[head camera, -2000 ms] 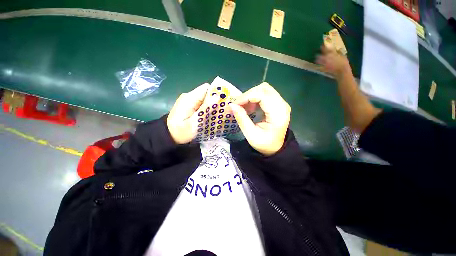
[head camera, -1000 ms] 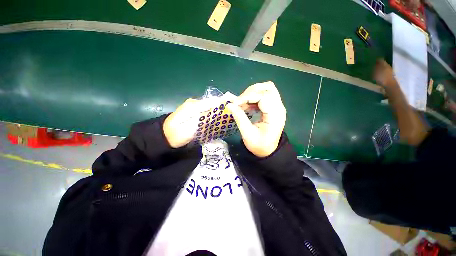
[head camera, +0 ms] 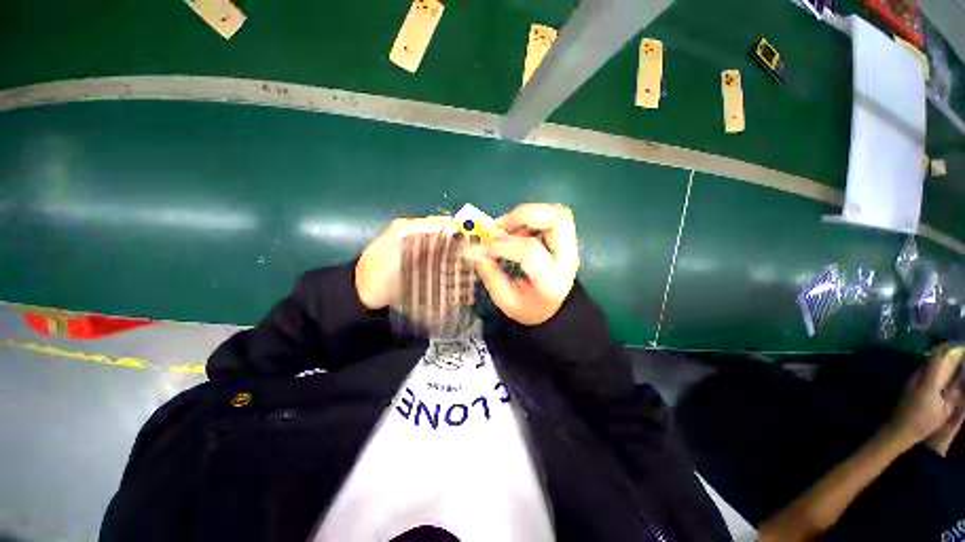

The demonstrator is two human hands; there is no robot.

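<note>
A clear lens ring sticker sheet (head camera: 429, 281) with rows of dark rings hangs in front of my chest, blurred. My left hand (head camera: 389, 265) holds it by its left side. A small white and yellow phone-shaped piece with dark dots (head camera: 469, 224) shows its end between my two hands, above the sheet; most of it is covered by the sheet and fingers. My right hand (head camera: 531, 263) has thumb and forefinger pinched together at the sheet's upper right edge, beside the dotted piece. Whether a ring is between the fingertips is too blurred to tell.
Cream phone back covers (head camera: 650, 74) lie spaced along the green belt (head camera: 317, 37) beyond a pale metal rail (head camera: 265, 93). A grey post (head camera: 577, 66) rises ahead. A white board (head camera: 887, 127), a ring sheet (head camera: 819, 300) and clear bags lie right. Another person's hand (head camera: 936, 392) is at lower right.
The view has shifted along the bench. The sheet has swung and blurred, and the dotted end shows again above it. My right hand is slightly lower. The neighbour's arm has drawn back from the belt.
</note>
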